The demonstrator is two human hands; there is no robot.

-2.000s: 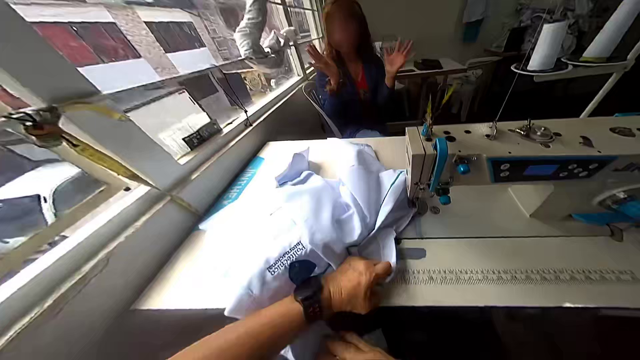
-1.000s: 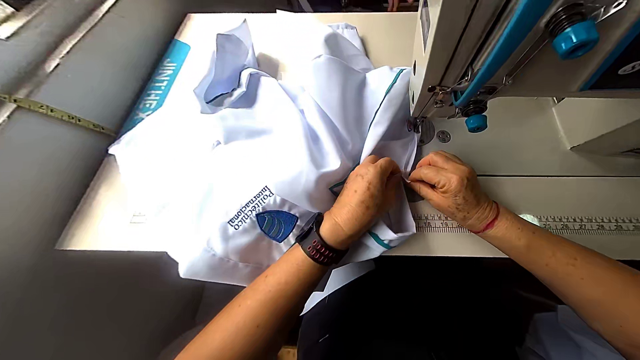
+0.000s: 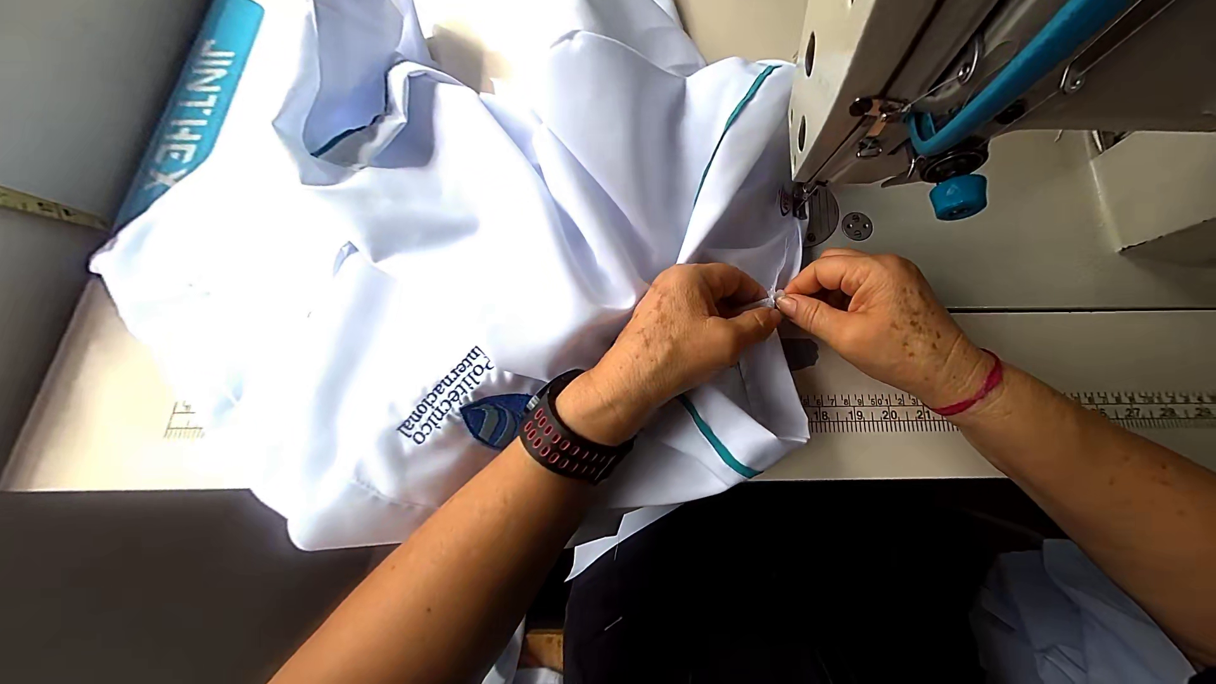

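A white garment [image 3: 456, 228] with teal piping and an embroidered emblem lies spread and folded on the sewing table. My left hand [image 3: 679, 328], with a dark watch strap at the wrist, pinches an edge of its cloth between thumb and fingers. My right hand [image 3: 869, 313] meets it fingertip to fingertip, pinching the same small bit of edge. Just beyond the fingers, the needle and presser foot [image 3: 800, 201] of the sewing machine [image 3: 950, 76] stand at the garment's right edge. The fingers partly hide what they pinch.
A printed measuring scale [image 3: 874, 414] runs along the table's front edge [image 3: 893, 464], under my right wrist. A blue strip with lettering [image 3: 190, 114] lies at the left edge of the table. At the far left is a yellow tape measure [image 3: 47, 206]. More light cloth [image 3: 1073, 608] hangs at the lower right.
Two seconds ago my right hand was low, below the table edge; a second ago it was up at the cloth beside my left hand, where it remains. The view has tilted down and closer.
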